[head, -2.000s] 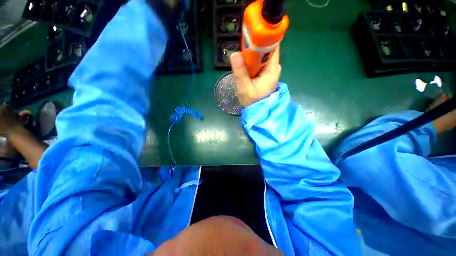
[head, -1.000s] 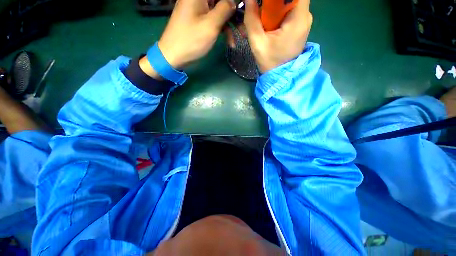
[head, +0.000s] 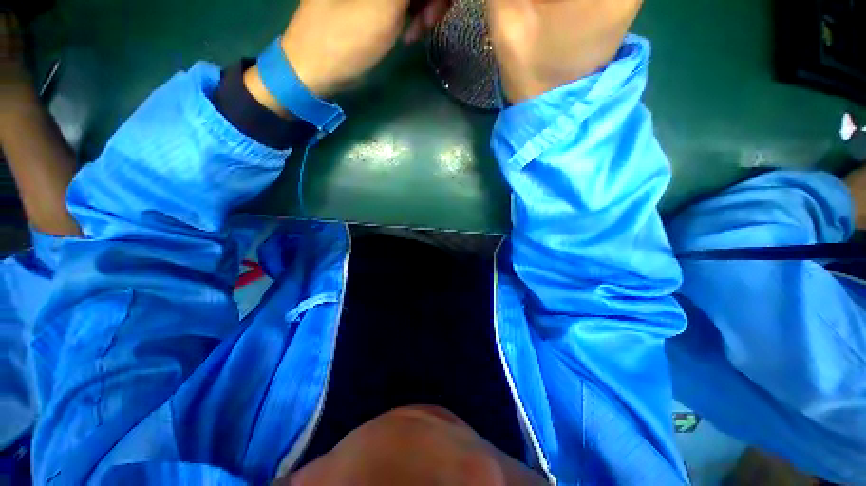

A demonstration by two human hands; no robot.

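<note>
My left hand (head: 342, 40) is at the top edge, its fingers cut off by the frame. A blue wrist strap (head: 287, 87) sits over a dark inner cuff, with a thin blue cord hanging down. My right hand (head: 560, 43) is at the top edge to the right, its fingers mostly out of the picture. What either hand holds does not show. A round dish (head: 465, 55) full of grey speckle lies between the hands, partly behind the right one.
The green mat (head: 408, 171) ends at its near edge before my lap. A black tray (head: 818, 47) is at the upper right, with a small white piece (head: 847, 126) below it. A neighbour's forearm (head: 36, 142) is at left; another neighbour's blue sleeve (head: 769, 214) is at right.
The view has tilted down, so the hands and dish sit higher and the orange screwdriver has left the frame. Earlier, my left arm came back from the far trays to beside the right hand.
</note>
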